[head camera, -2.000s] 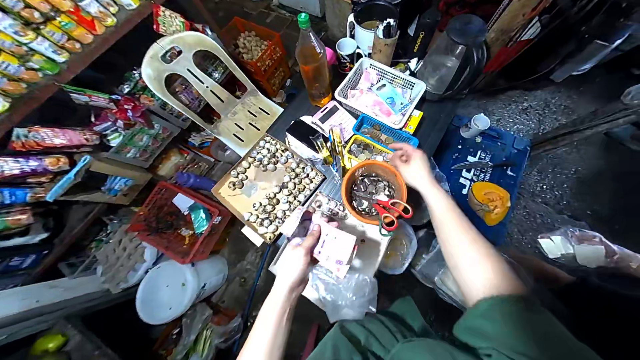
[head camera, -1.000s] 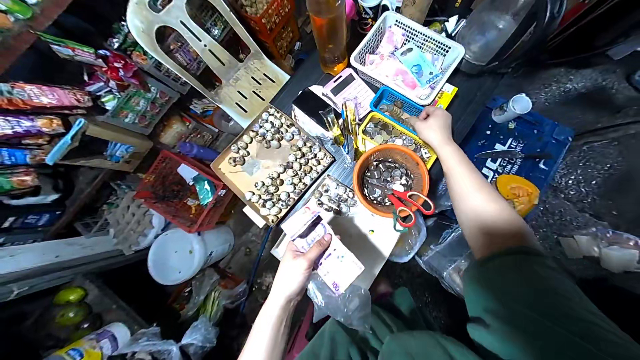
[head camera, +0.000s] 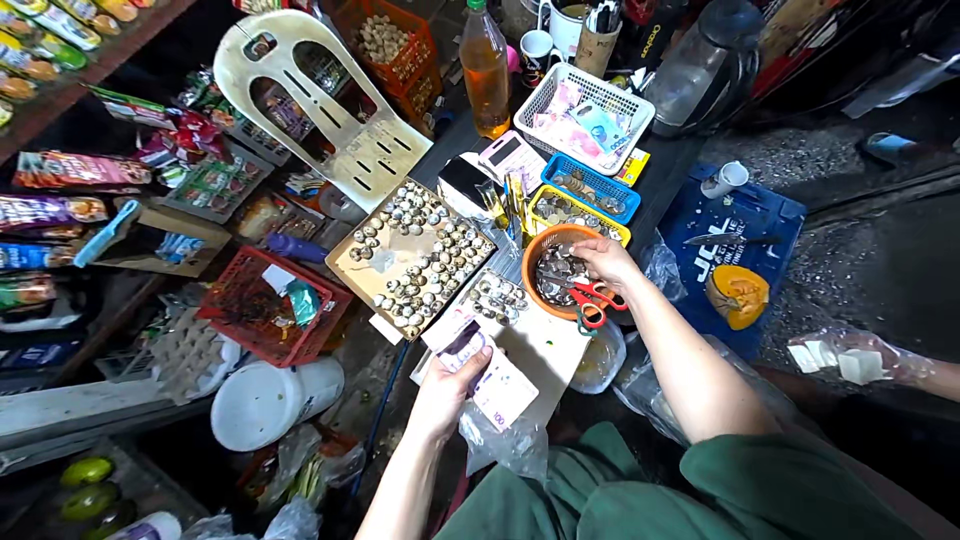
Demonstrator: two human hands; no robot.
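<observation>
My left hand (head camera: 450, 386) grips a fold of banknotes (head camera: 501, 390) above the pale board, with a clear plastic bag below them. My right hand (head camera: 604, 262) reaches into the orange bowl (head camera: 531, 262) of coins, its fingertips at the coins; whether they pinch one I cannot tell. Red-handled scissors (head camera: 591, 304) rest across the bowl's rim. Beyond the bowl are a yellow basket (head camera: 540, 225) and a blue basket (head camera: 626, 214), both with coins, and a white basket (head camera: 641, 112) of banknotes. A carton of quail eggs (head camera: 352, 277) lies to the left.
A glass bottle or plastic bottle of amber liquid (head camera: 485, 75) stands behind the pink calculator (head camera: 514, 159). On a blue surface (head camera: 694, 300) at right lie a knife (head camera: 720, 239) and a cut squash (head camera: 739, 296). Another person's hand (head camera: 896, 364) holds a bag of white blocks at far right.
My right hand has moved from the blue and yellow coin baskets to the orange bowl. My left hand still holds the banknotes. Another person's hand with a bag now shows at far right.
</observation>
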